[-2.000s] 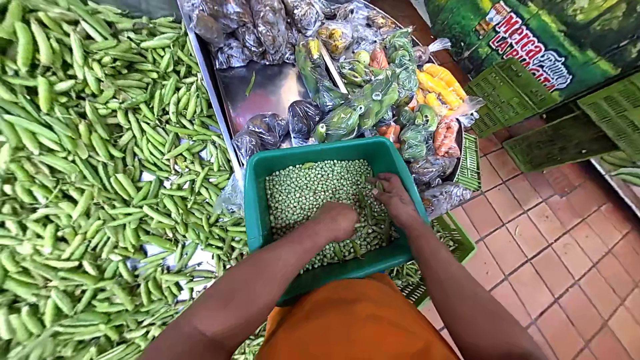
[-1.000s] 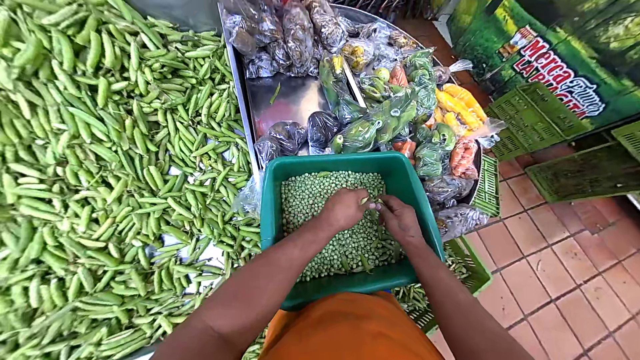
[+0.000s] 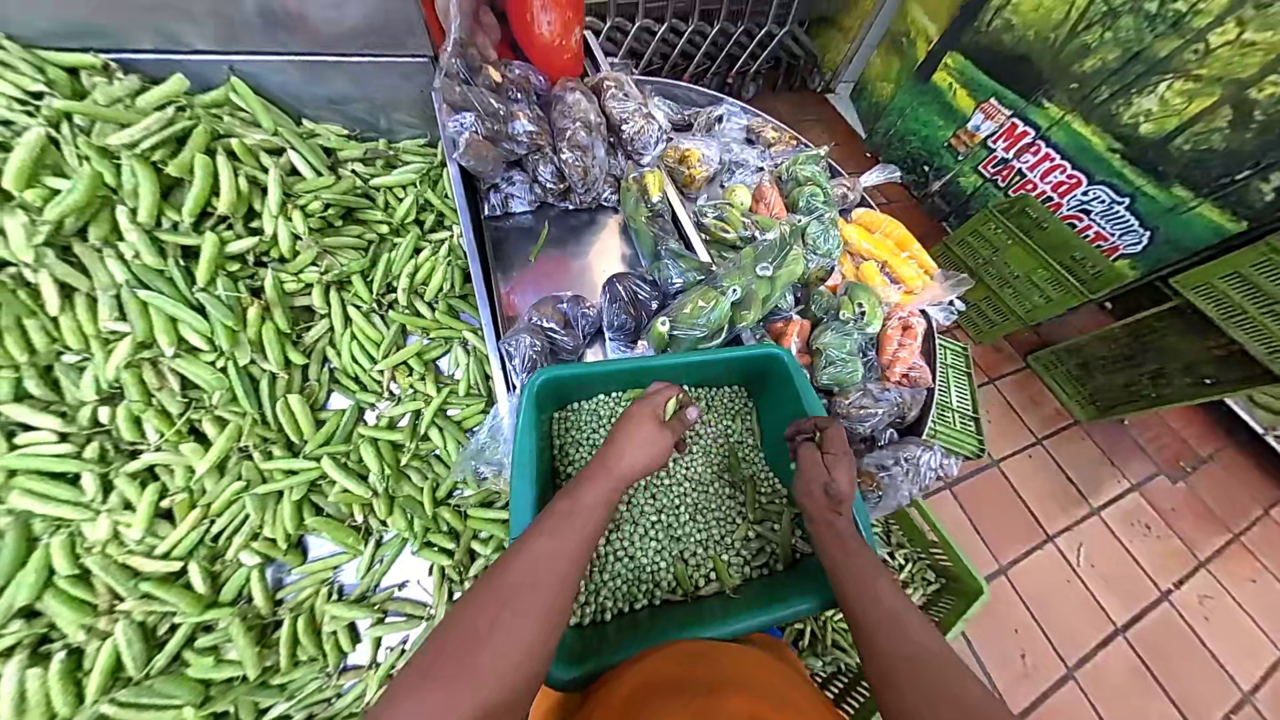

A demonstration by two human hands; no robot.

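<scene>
A deep green plastic tub holds many loose shelled peas, with several pods and pod pieces along its right side. Over the upper middle of the tub is my left hand, its fingers closed on a small green pea pod. My right hand is at the tub's right wall, fingers curled, with a bit of green showing between them; what it holds is mostly hidden. To the left lies a wide heap of unshelled pea pods.
Beyond the tub, a metal display tray bears bagged vegetables. A green crate with pods stands low at the right, partly under my right arm. More green crates stand on the tiled floor by a printed banner.
My hands, close together over the peas one second ago, are now apart, the right one at the tub's right wall. The view has shifted, showing more beyond the display tray.
</scene>
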